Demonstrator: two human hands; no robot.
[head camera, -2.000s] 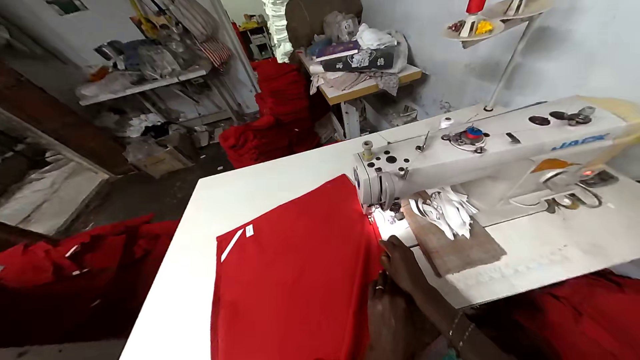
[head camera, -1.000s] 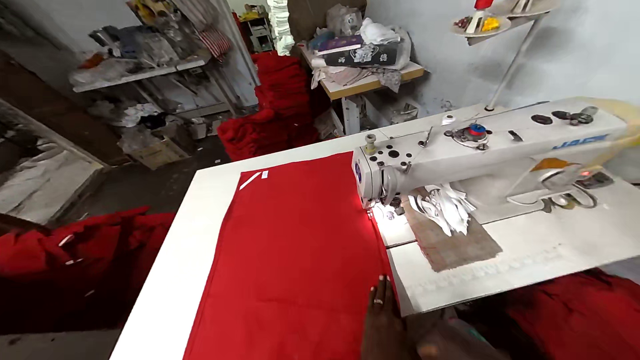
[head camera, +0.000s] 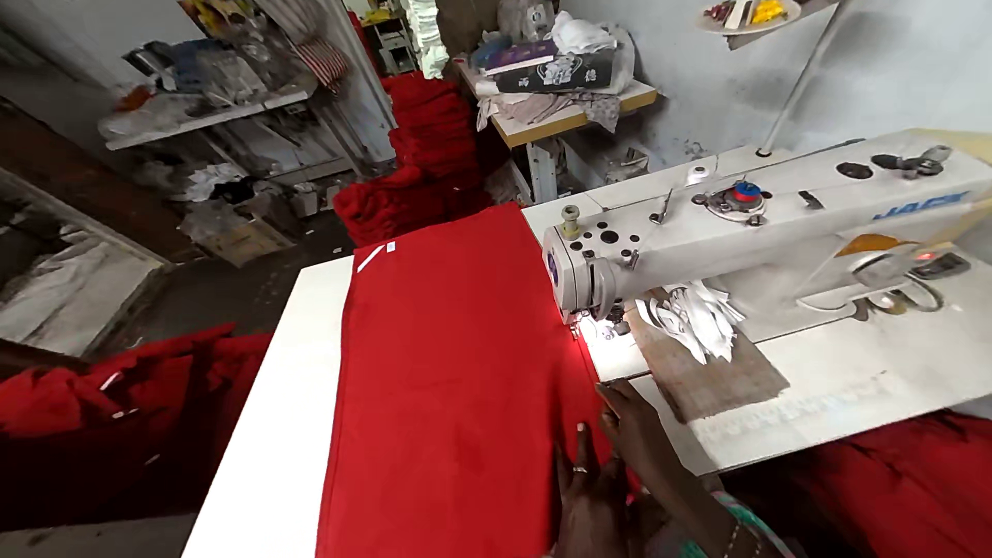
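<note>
A long piece of red fabric (head camera: 449, 372) lies over the white sewing table (head camera: 287, 372), its right edge under the needle area of a Jack sewing machine (head camera: 744, 225). My left hand (head camera: 593, 488), with a ring on one finger, rests on the fabric near its right edge, fingers spread. Just right of it, my right hand (head camera: 639, 426) has thumb and fingertips at the fabric's edge, below the presser foot; whether it pinches the cloth is hard to see. A white strip and a small white tag lie at the fabric's far left corner.
White fabric strips (head camera: 697, 318) lie on a brown cloth (head camera: 697, 380) beside the machine. Stacked red fabric (head camera: 434, 147) stands behind the table, with more red cloth (head camera: 155, 387) at the left and lower right. A cluttered side table (head camera: 558, 124) stands at the back.
The red fabric has shifted away from me toward the table's far edge and lies straighter. My right hand, low and blurred a second ago, is at the fabric's edge closer to the machine.
</note>
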